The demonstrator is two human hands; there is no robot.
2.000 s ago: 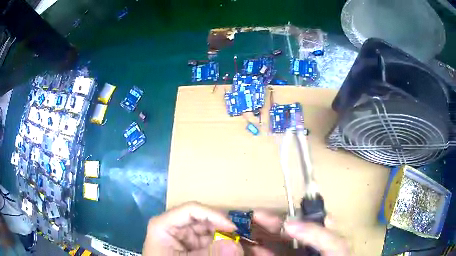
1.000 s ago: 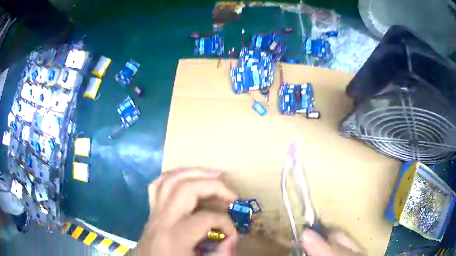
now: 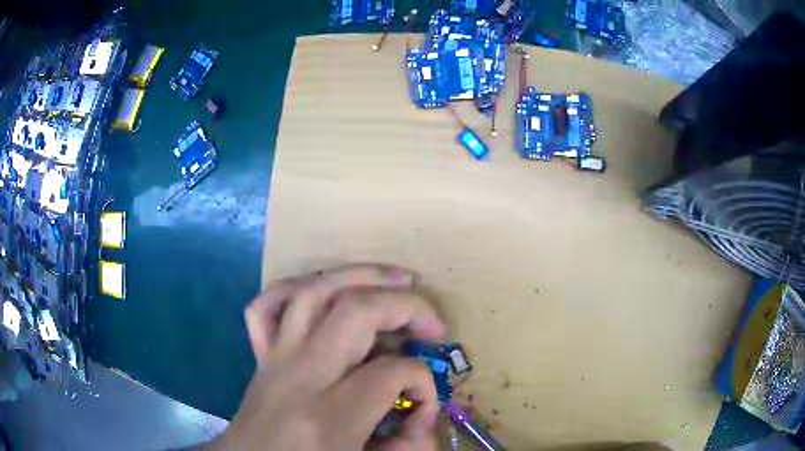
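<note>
My left hand (image 3: 344,352), bare, has its fingers closed around a small blue circuit board (image 3: 434,359) low on the cardboard. A small silvery-faced part (image 3: 458,358) sits at the board's right edge. A bit of a yellow-edged piece, perhaps a battery (image 3: 402,403), shows between the fingers; the rest is hidden. The purplish tip of the soldering iron (image 3: 468,421) comes from the bottom edge and reaches the board's lower edge; contact is unclear. My right hand cannot be made out; the iron's handle is out of the picture.
Several blue boards (image 3: 459,75) are piled at the cardboard's back, another (image 3: 556,125) right of them. Two boards and several yellow-edged batteries (image 3: 112,279) lie on the green mat. A tray of assemblies (image 3: 44,189) is far left. The fan (image 3: 750,211) and tip-cleaning box (image 3: 772,352) stand right.
The view has shifted, so the boards and cardboard sit higher. The iron has moved down and left to the held board. My right hand has left the picture. My left hand still holds the board.
</note>
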